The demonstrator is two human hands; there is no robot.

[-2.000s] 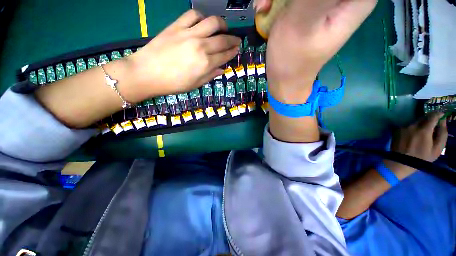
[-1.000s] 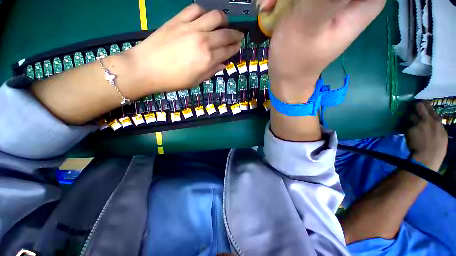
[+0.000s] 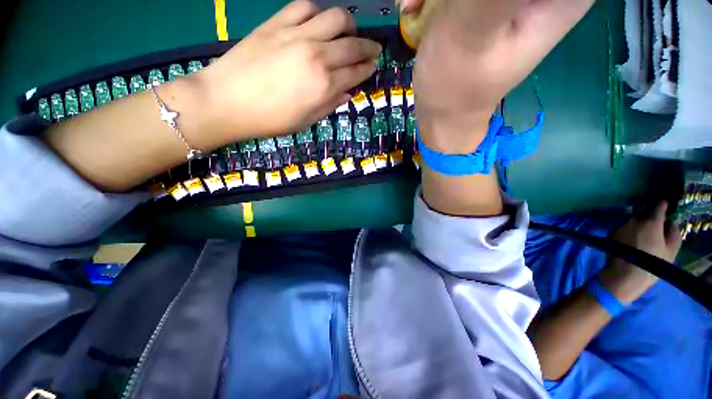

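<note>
A long black tray (image 3: 312,185) lies across the green mat with two rows of modules. Each module has a green circuit board (image 3: 361,129) at its upper end and an orange-and-white end (image 3: 291,172) below. My left hand (image 3: 300,66) lies over the upper row, fingertips together at a board near the tray's right part; whether they grip it is hidden. My right hand (image 3: 476,58), with a blue wrist strap (image 3: 461,161), is cut off by the top edge and holds an orange and tan tool (image 3: 414,27), probably an electric screwdriver. Its tip is not clearly visible.
A grey metal plate (image 3: 367,9) is cut off at the top, beyond the tray. Pale sheets (image 3: 679,101) are at the upper right. At the right, a coworker's hand (image 3: 646,243) is beside another loaded tray (image 3: 697,210). A black cable (image 3: 609,245) crosses below the right wrist.
The tray and grey plate sit slightly higher in the view. Both my hands keep nearly the same pose over the tray. The coworker's hand has shifted at the right.
</note>
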